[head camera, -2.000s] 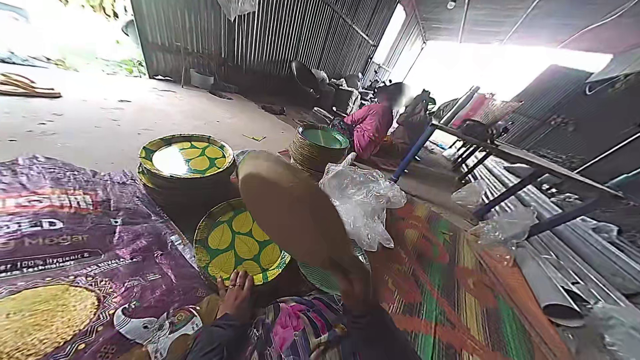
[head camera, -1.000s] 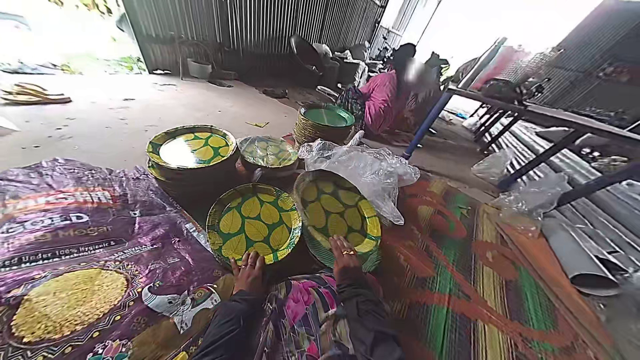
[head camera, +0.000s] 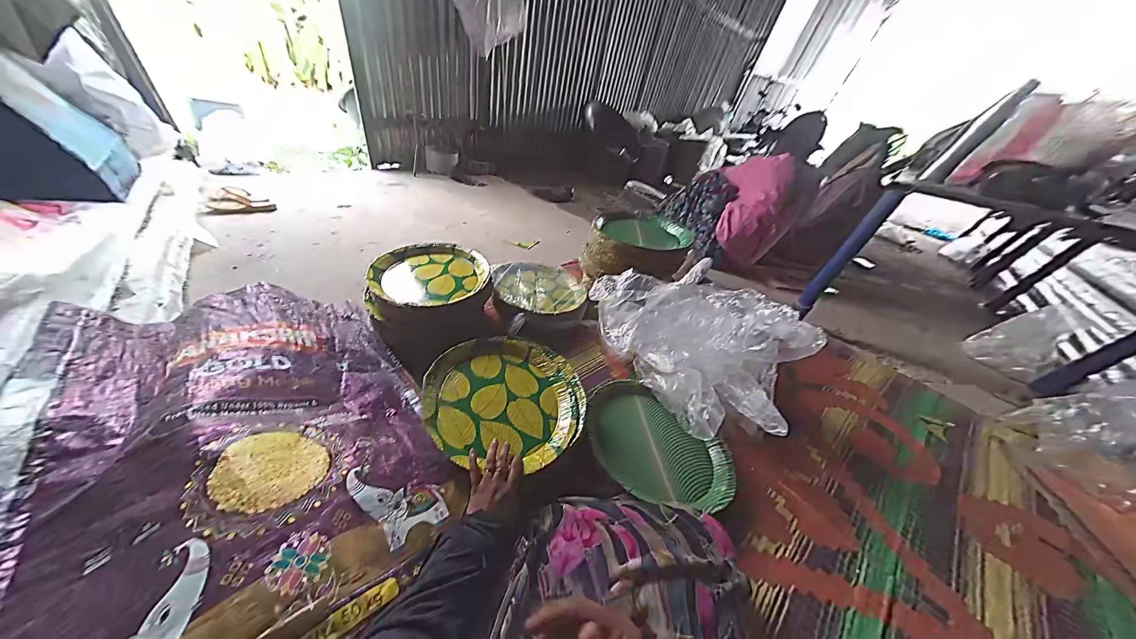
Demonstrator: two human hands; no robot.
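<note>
My left hand rests with spread fingers on the near rim of a round green plate with yellow leaf print, the top of a stack. My right hand is blurred at the bottom edge, over the striped cloth on my lap; whether it holds anything does not show. Right of the leaf-print stack lies a leaning pile of plain green plates. Behind are a taller leaf-print stack and a stack with clear plastic over it.
A crumpled clear plastic bag lies right of the stacks. A purple printed sack spreads at left, a patterned mat at right. Beyond, a person in pink sits beside another green plate stack. A blue-legged table stands at right.
My right hand has left the leaf-print plate on the right and come back toward my lap. Plain green plates now show where that plate was. The view has turned left.
</note>
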